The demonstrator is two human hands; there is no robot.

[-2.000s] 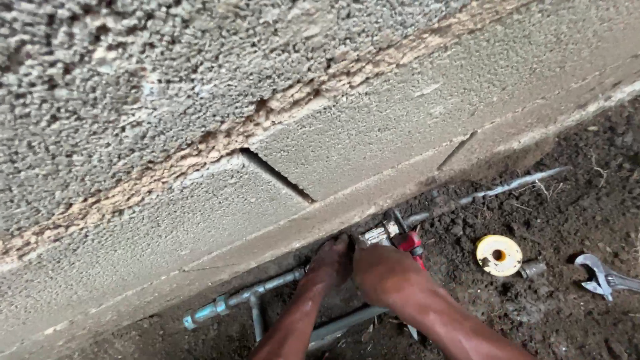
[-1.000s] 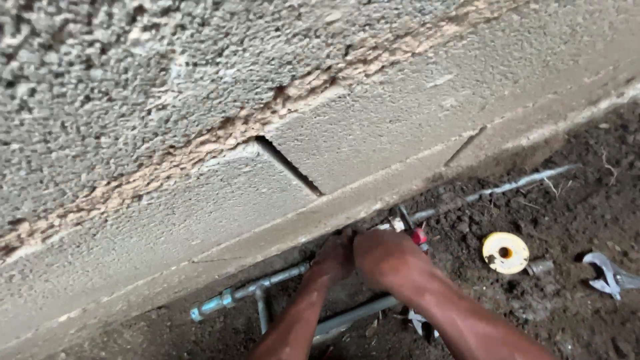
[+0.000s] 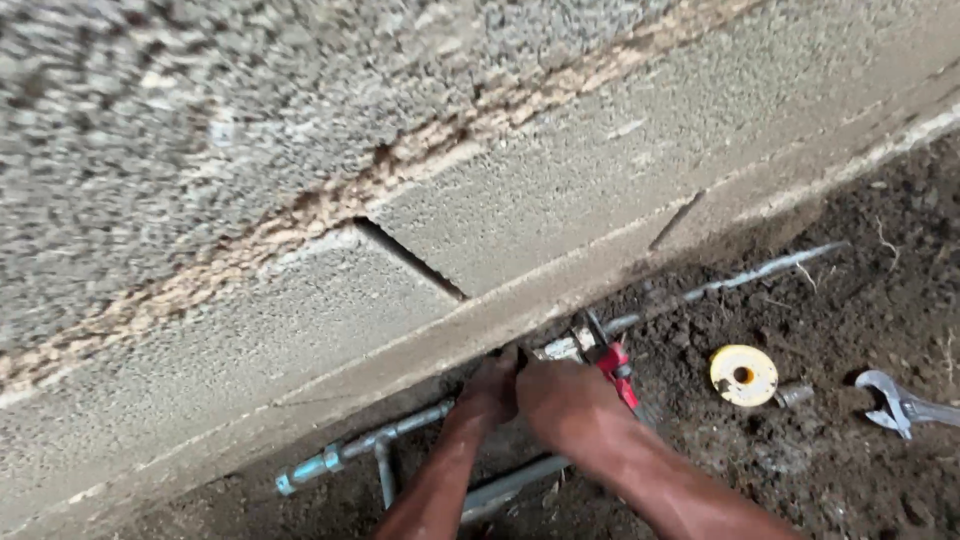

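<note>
At the foot of the wall, my left hand (image 3: 491,390) and my right hand (image 3: 566,394) meet over a pipe joint, whose gripped part their fingers hide. A metal valve fitting (image 3: 566,346) shows just beyond my right hand, with a red handle (image 3: 616,367) beside it. Past it, a grey pipe (image 3: 757,271) runs off to the upper right, partly in soil. Left of my hands lies a grey pipe with a tee (image 3: 382,435), ending in a blue-green coupling (image 3: 309,471). What exactly each hand grips cannot be seen.
A concrete block wall (image 3: 420,330) fills the upper left. On the soil to the right lie a yellow-and-white tape spool (image 3: 742,375), a small threaded fitting (image 3: 793,395) and an adjustable wrench (image 3: 900,409). Another grey pipe (image 3: 517,480) passes beneath my forearms.
Both hands stay together at the pipe joint. The red handle shows more than it did one second ago, when my right hand covered more of it.
</note>
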